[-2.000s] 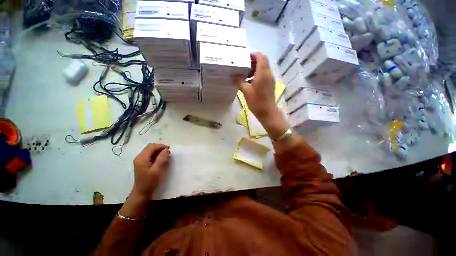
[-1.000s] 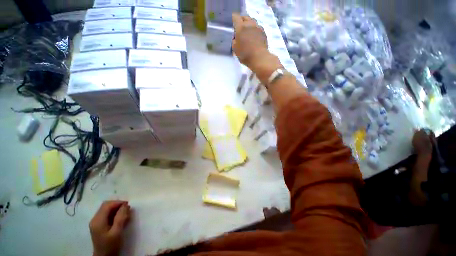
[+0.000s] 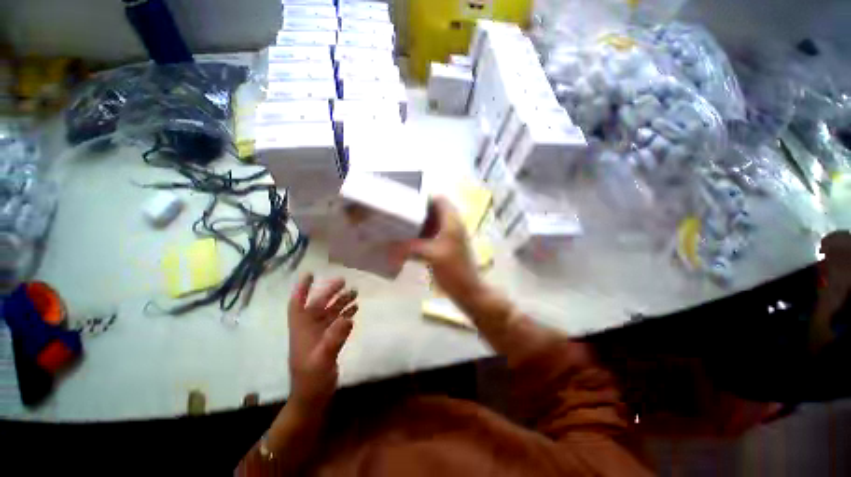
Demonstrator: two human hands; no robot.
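My right hand (image 3: 446, 244) is closed on a white box (image 3: 381, 222), tilted and held in front of the left stacks. It is blurred, and I cannot tell whether it is one box or more. My left hand (image 3: 320, 326) is raised just left of the held box, fingers apart and empty, not touching it. Tall stacked white boxes (image 3: 297, 154) stand in two columns behind the held box. A yellow label sheet (image 3: 476, 210) lies behind my right hand, partly hidden. A folded yellow piece (image 3: 448, 312) lies under my right forearm.
More white boxes (image 3: 546, 144) stand right of centre. Clear bags of white parts (image 3: 653, 102) lie at the right. Black cords (image 3: 252, 228), another yellow sheet (image 3: 191, 266) and a small white case (image 3: 163, 209) lie left. A blue-orange tape dispenser (image 3: 42, 331) is at far left. A person's arm shows at the right edge.
My right hand has come back from the far right boxes and now holds a white box near the left stacks. My left hand has risen and opened. The view has shifted.
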